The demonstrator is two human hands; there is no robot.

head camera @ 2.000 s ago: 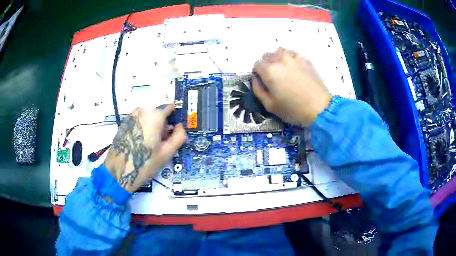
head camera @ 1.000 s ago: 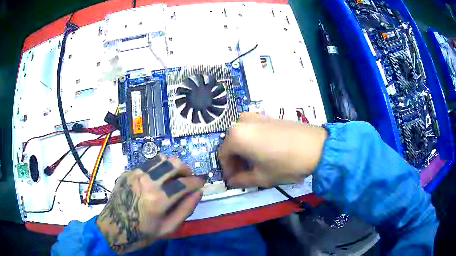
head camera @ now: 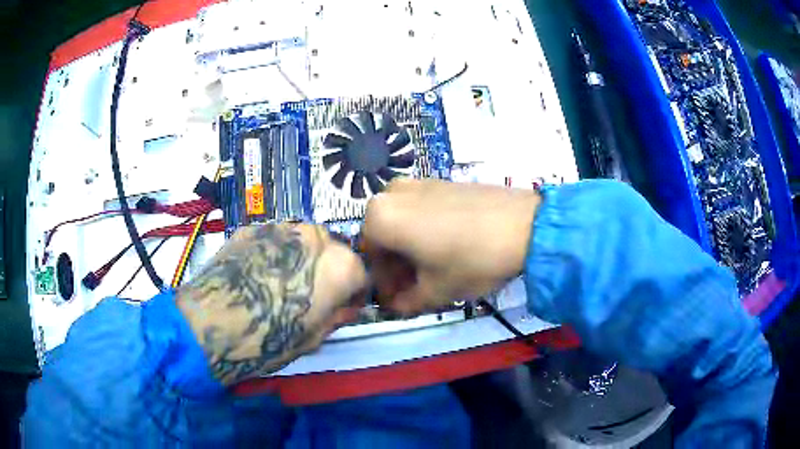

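The blue mainboard (head camera: pixel 440 140) lies on the white rear chassis panel (head camera: pixel 517 149). It carries a black cooler fan on a silvery heatsink (head camera: pixel 368 153) and a memory module with an orange-white label (head camera: pixel 254 180). My left hand (head camera: pixel 285 294) and my right hand (head camera: pixel 439 241) are close together over the board's lower part, below the fan. Both have bent fingers, and the fingertips are hidden or blurred, so I cannot tell whether they hold anything. The hands cover the lower part of the board.
Red wire leads (head camera: pixel 180 228) and a yellow-orange power cable (head camera: pixel 187 256) lie left of the board. A long black cable (head camera: pixel 118 167) crosses the panel's left side. A blue bin (head camera: pixel 680 131) of mainboards stands right. A clear bag (head camera: pixel 596 403) lies at the lower right. Red-orange foam edges the panel.
The view has shifted right since the first frame. My hands have moved from the memory module and fan to the board's lower part. In the last second my left hand has moved up beside my right.
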